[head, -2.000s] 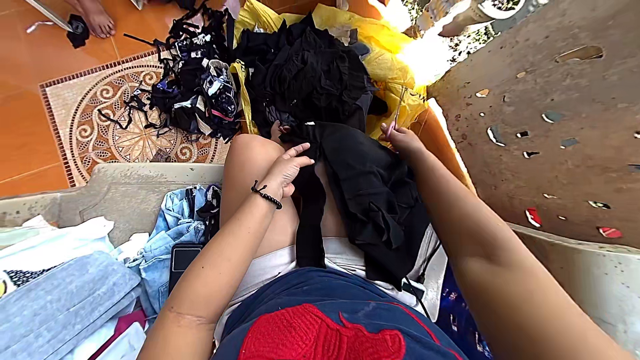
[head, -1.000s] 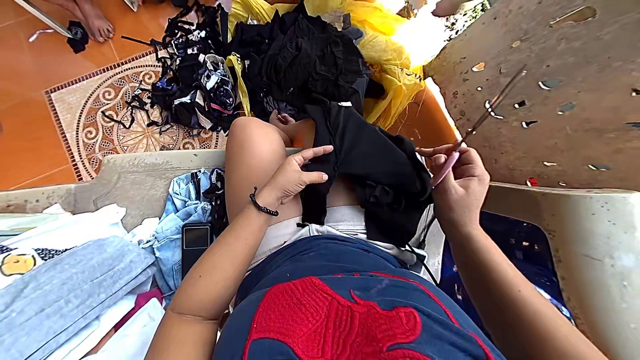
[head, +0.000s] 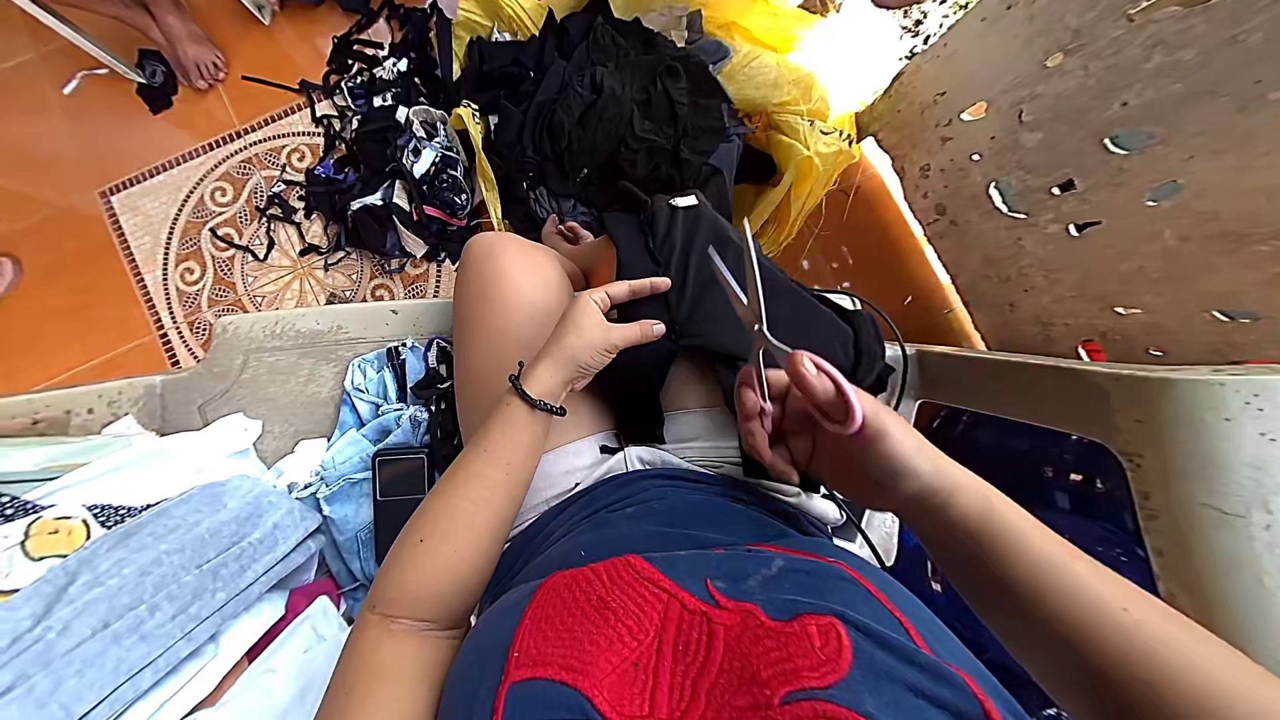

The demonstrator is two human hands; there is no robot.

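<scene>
A black cloth garment (head: 720, 280) with a small white tag lies across my lap. My left hand (head: 600, 335), a black braided bracelet at its wrist, is over the garment's left part with thumb and index finger apart; whether they pinch any cloth is hard to tell. In my right hand (head: 810, 430) is a pair of scissors (head: 757, 320) with pink handles, its blades parted and pointing away from me above the garment. A heap of black clothes (head: 610, 110) lies beyond my knees, with a pile of dark straps and scraps (head: 390, 160) to its left.
Folded clothes (head: 150, 580), blue denim (head: 370, 430) and a black phone-like device (head: 401, 490) lie at my left. A yellow plastic bag (head: 800, 160) surrounds part of the black heap. A holed, worn panel (head: 1080, 200) rises at right. Another person's foot (head: 195, 55) is at upper left.
The scissors have come down over the garment from a more raised position at the right, and their blades have parted. The black garment now lies spread farther to the right.
</scene>
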